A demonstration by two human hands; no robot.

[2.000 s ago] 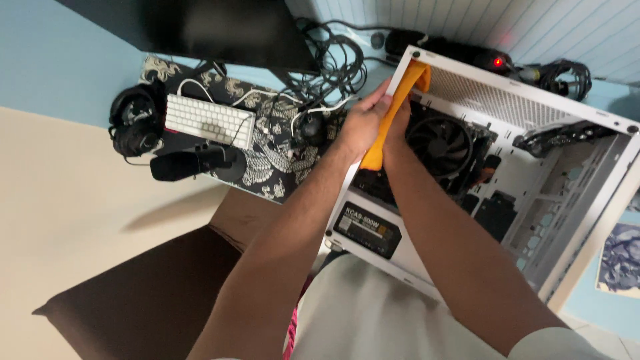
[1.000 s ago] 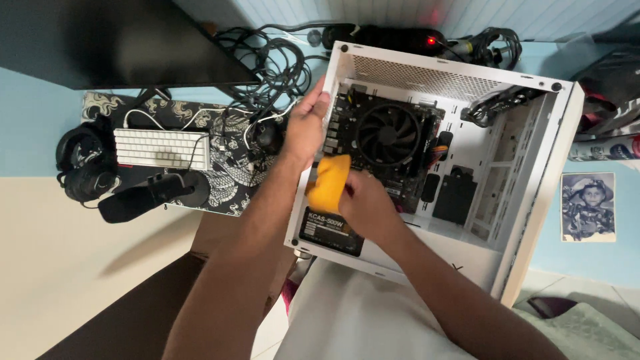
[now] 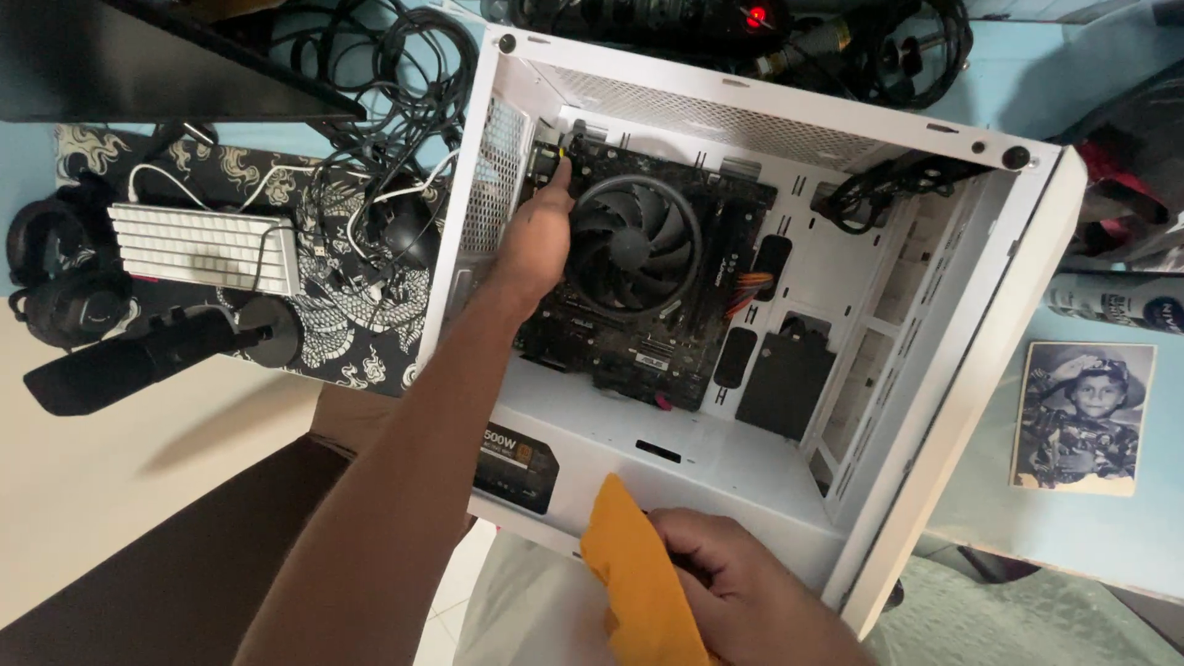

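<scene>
A white computer case [image 3: 772, 462] stands open-sided before me, with a motherboard [image 3: 610, 347] and a round black CPU cooler fan [image 3: 632, 248] inside. My left hand [image 3: 541, 231] reaches into the case, its fingertips at the upper left corner of the motherboard beside the fan; whether it grips anything there cannot be told. At the case's lower edge, my right hand [image 3: 726, 573] holds a yellow-orange cloth [image 3: 634, 573], which hangs from its fingers. A power supply [image 3: 518, 472] shows through a cutout at the lower left, partly behind my left forearm.
Left of the case lie a white keyboard [image 3: 203, 245], a black mouse [image 3: 409, 236], headphones [image 3: 65, 268] and a black microphone [image 3: 129, 361]. Tangled black cables [image 3: 398, 74] and a monitor [image 3: 166, 65] are behind. A photograph [image 3: 1084, 416] and a spray can [image 3: 1119, 303] lie to the right.
My left hand has moved from the case's left edge to the motherboard's upper left corner. My right hand has drawn the cloth out of the case toward me. The view is closer.
</scene>
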